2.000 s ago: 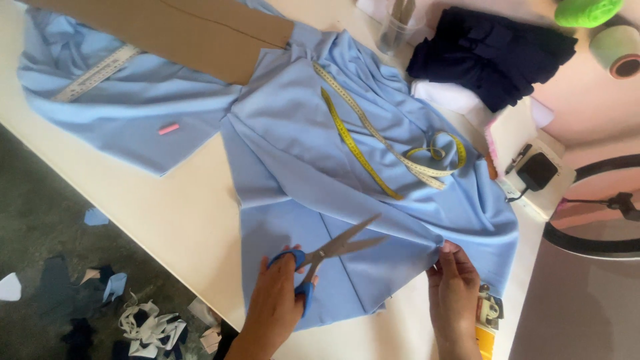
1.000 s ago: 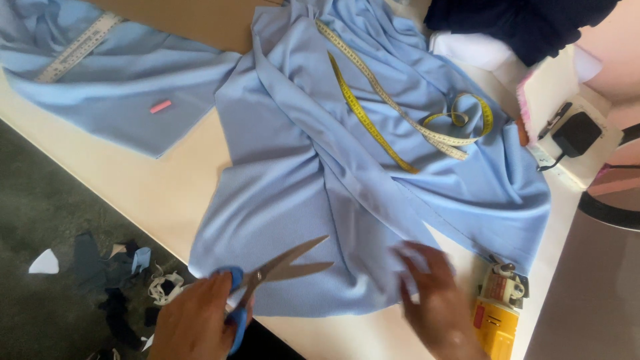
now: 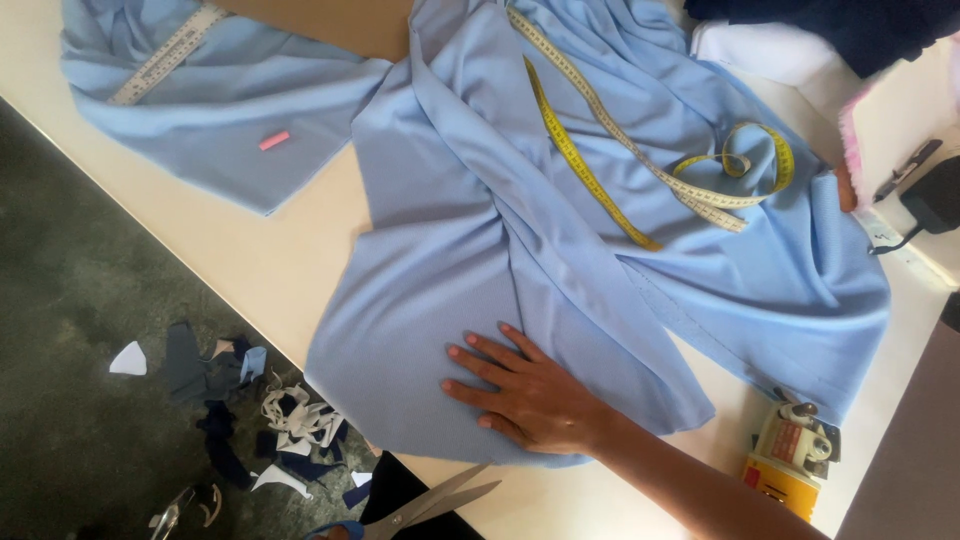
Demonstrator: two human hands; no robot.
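Note:
Light blue ribbed fabric lies in folds across the white table. My right hand rests flat on its near part, fingers spread, holding nothing. At the bottom edge, my left hand is mostly out of view, its fingers at the blue handle of metal fabric scissors. The scissor blades are parted, just off the fabric's near edge. A yellow and white tape measure trails over the fabric. Farther left, a pink piece of chalk and a white ruler lie on the fabric.
Brown card lies at the back. Dark navy cloth is at the back right, near a black device. A yellow box with small metal parts sits at the right. Fabric scraps litter the floor beyond the table's left edge.
My right hand, earlier lifting the fabric's edge, has let go and now lies flat on it. My left hand has moved down with the scissors, away from the fabric.

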